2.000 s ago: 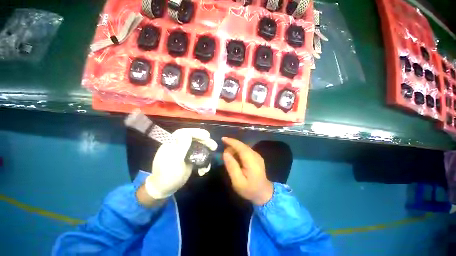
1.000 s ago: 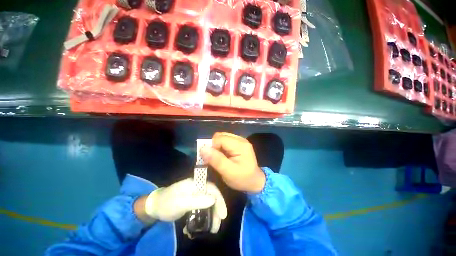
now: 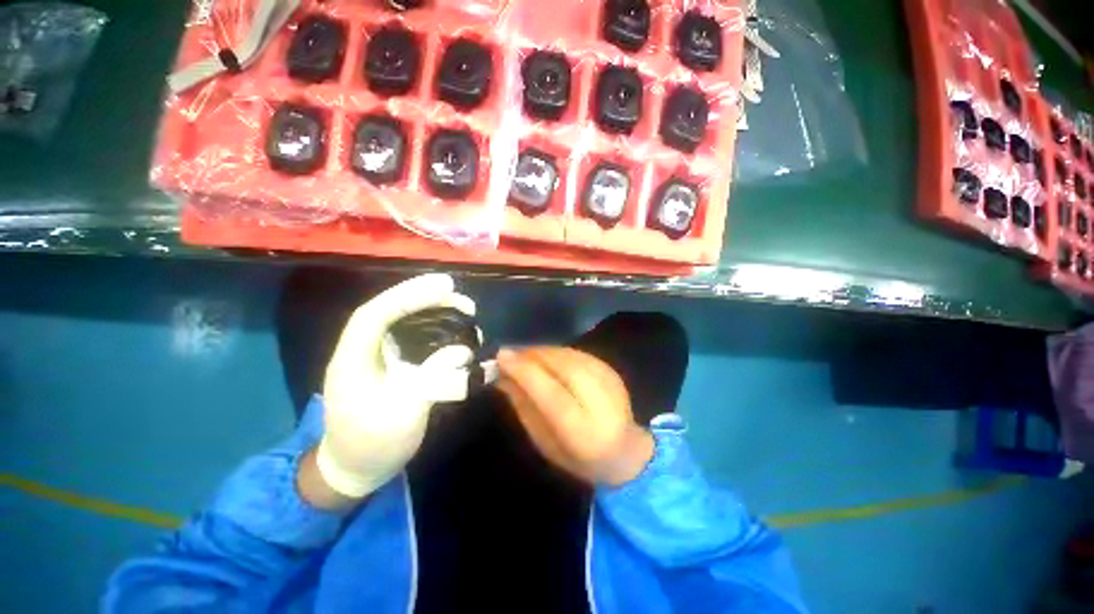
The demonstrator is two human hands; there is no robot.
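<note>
My left hand [image 3: 382, 390], in a white-cream glove, holds a black watch body [image 3: 434, 336] above my lap, with thumb and fingers around it. My bare right hand [image 3: 576, 411] has its fingertips at a short pale strap end [image 3: 490, 369] beside the watch body and pinches it. Most of the strap is hidden by the hands. Behind the hands, a red-pink pocket tray [image 3: 462, 228] holds rows of black watch bodies, the front row with shiny centres. Clear wrinkled film covers part of the tray.
A loose pale strap [image 3: 256, 46] with a dark keeper lies at the tray's left. A flat clear bag [image 3: 806, 108] lies right of it, a crumpled bag [image 3: 42, 72] far left. Another red tray [image 3: 978, 132] stands right on the green bench [image 3: 792, 228]. A purple sleeve [image 3: 1071, 378] shows at the right edge.
My left hand has raised and turned the watch body toward the bench. The strap, upright and stretched between the hands before, is now mostly hidden. My right hand has moved slightly down and right.
</note>
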